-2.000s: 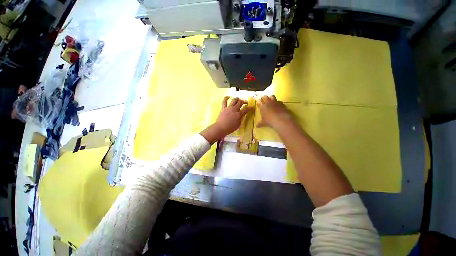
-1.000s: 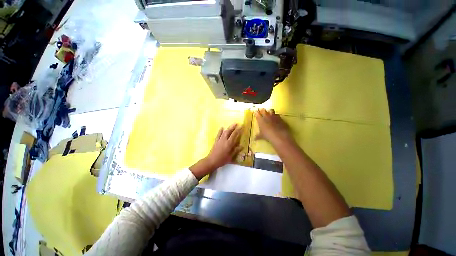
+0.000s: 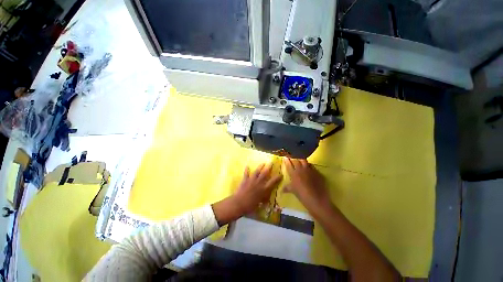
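Note:
A yellow garment panel [image 3: 187, 148] lies left of the slot, and another yellow panel [image 3: 380, 209] with a dark seam line lies right of it. Both rest on the white template [image 3: 270, 240] under the sewing machine head [image 3: 284, 135]. My left hand [image 3: 257, 190] lies flat with spread fingers on the left panel's inner edge. My right hand [image 3: 304, 182] presses on the right panel's edge beside the slot strip [image 3: 271, 213], fingertips just below the head. The needle area is hidden by the head.
Stacked panels [image 3: 60, 226] lie at the left. Dark fabric scraps [image 3: 52, 126], a clear plastic bag [image 3: 19, 118] and a red-and-yellow object [image 3: 70, 60] are on the white table [image 3: 105, 118]. A control screen [image 3: 198, 27] stands behind the left panel. Grey machine bed [image 3: 447, 193] at right.
The view has tilted, so the machine and panels sit lower and more of the screen shows. My left hand slid down along the strip, then moved back up nearer the head. My right hand stays by the slot.

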